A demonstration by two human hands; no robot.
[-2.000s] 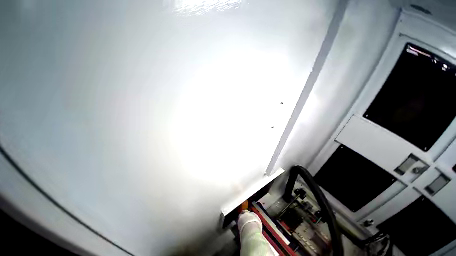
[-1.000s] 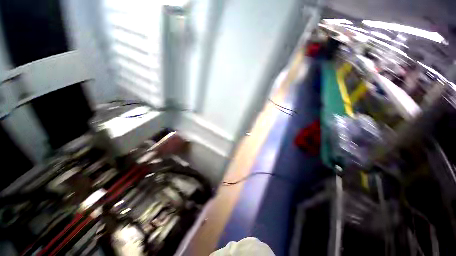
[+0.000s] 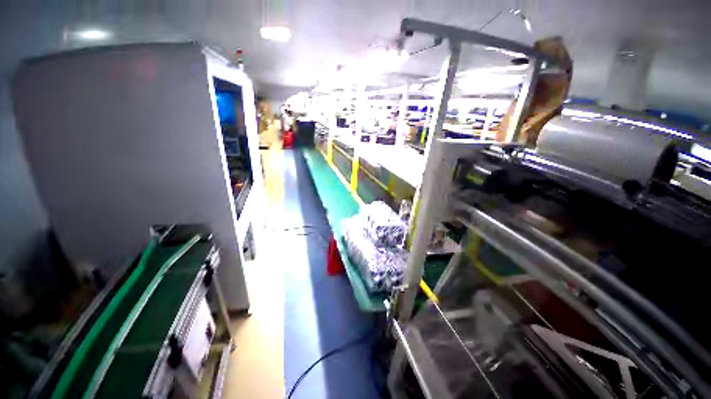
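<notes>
Neither of my hands shows in the head view. Stacked shiny packs (image 3: 376,243), glittering white and purple, lie in a heap on the near end of a long green belt conveyor (image 3: 337,195), beside a white post (image 3: 429,171). The single packs are too small and blurred to tell apart.
A short green conveyor (image 3: 148,312) stands at lower left beside a large grey-white cabinet (image 3: 129,140). An open-frame machine with a film roll (image 3: 608,148) fills the right. A blue and tan aisle floor (image 3: 308,312) runs between, with a black cable (image 3: 331,353) and a red object (image 3: 334,257).
The view has turned right, away from the white machine's inside with its red rails, to the aisle and line. The arm seen inside the machine and the pale hand at the bottom edge are gone from view.
</notes>
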